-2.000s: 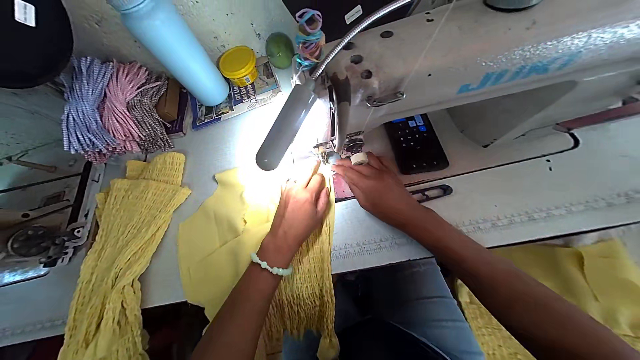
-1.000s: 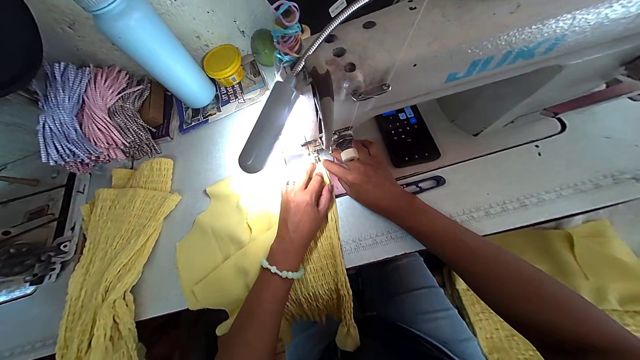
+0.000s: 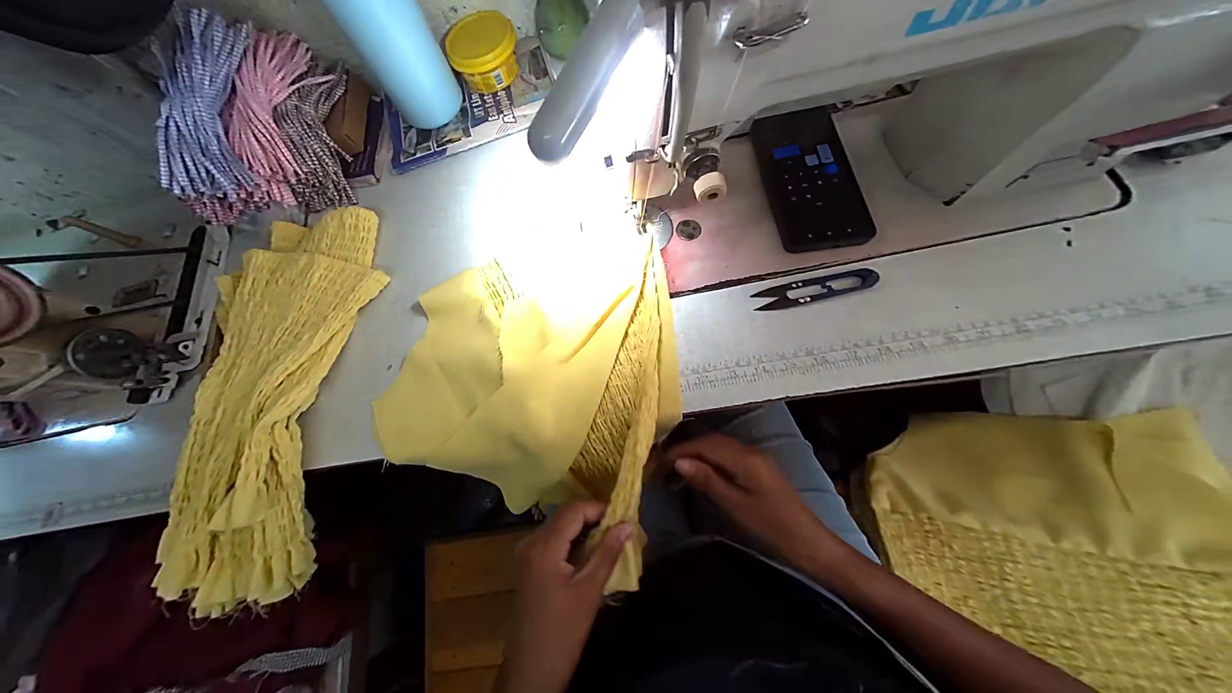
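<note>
Yellow fabric with a shirred, gathered part [image 3: 626, 385] runs from the needle area [image 3: 643, 217] of a Juki sewing machine [image 3: 1001, 87] down over the table's front edge. My left hand [image 3: 568, 568] pinches the lower end of its folded edge between thumb and fingers. To the right of that strip is my right hand [image 3: 736, 481], low over my lap, its fingers curled beside the cloth; whether they touch it is hidden. Thread snips [image 3: 816, 289] lie on the table right of the needle, below a black calculator [image 3: 813, 178].
Shirred yellow pieces [image 3: 269, 385] lie at left, near bundled cords [image 3: 250, 115]. A blue bottle [image 3: 399, 58], yellow tub [image 3: 481, 50] and grey lamp [image 3: 587, 82] stand behind. More yellow fabric [image 3: 1049, 520] rests at lower right. Another machine [image 3: 106, 356] is at far left.
Both hands have come away from the needle area, down toward my lap. My left hand now holds the fabric's lower end. The snips show fully, no longer partly covered by my right arm.
</note>
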